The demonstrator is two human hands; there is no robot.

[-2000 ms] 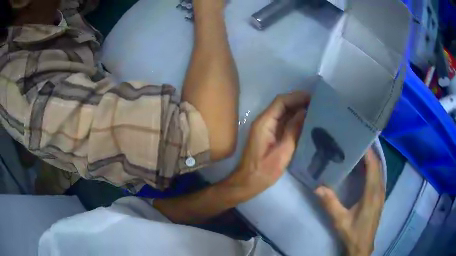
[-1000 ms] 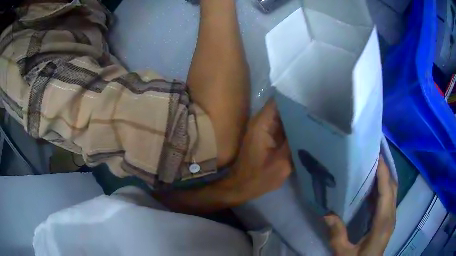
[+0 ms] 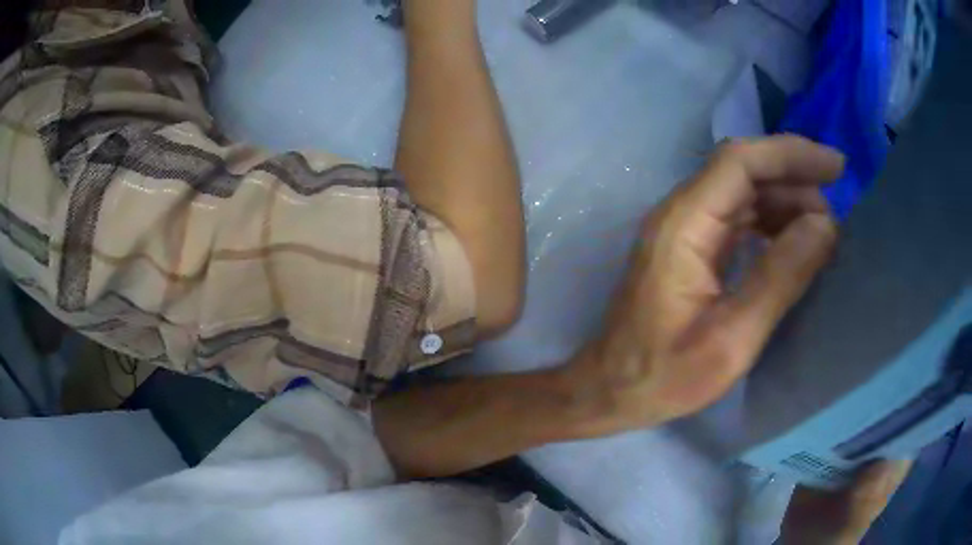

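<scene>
The light blue and grey printed carton [image 3: 879, 357] is large and close at the right edge, cut off by it. A dark fan picture shows on its lower light blue face. My left hand [image 3: 725, 277] is beside the carton's left side, with curled fingers apart and nothing visible in them. My right hand [image 3: 853, 500] is under the carton's lower edge and supports it; its fingertips are partly hidden or cut off. The carton's open end does not show.
A person's plaid sleeve [image 3: 235, 256] and bare forearm [image 3: 460, 160] cross the left and middle. White foam sheet [image 3: 581, 138] covers the bench. A dark grey tube [image 3: 556, 18] lies at the far side. The blue bin [image 3: 853, 106] is at upper right.
The carton has moved right and tilted, so its open white inside no longer shows. My left hand has come off it and moved right and up. My right hand has moved slightly right and down.
</scene>
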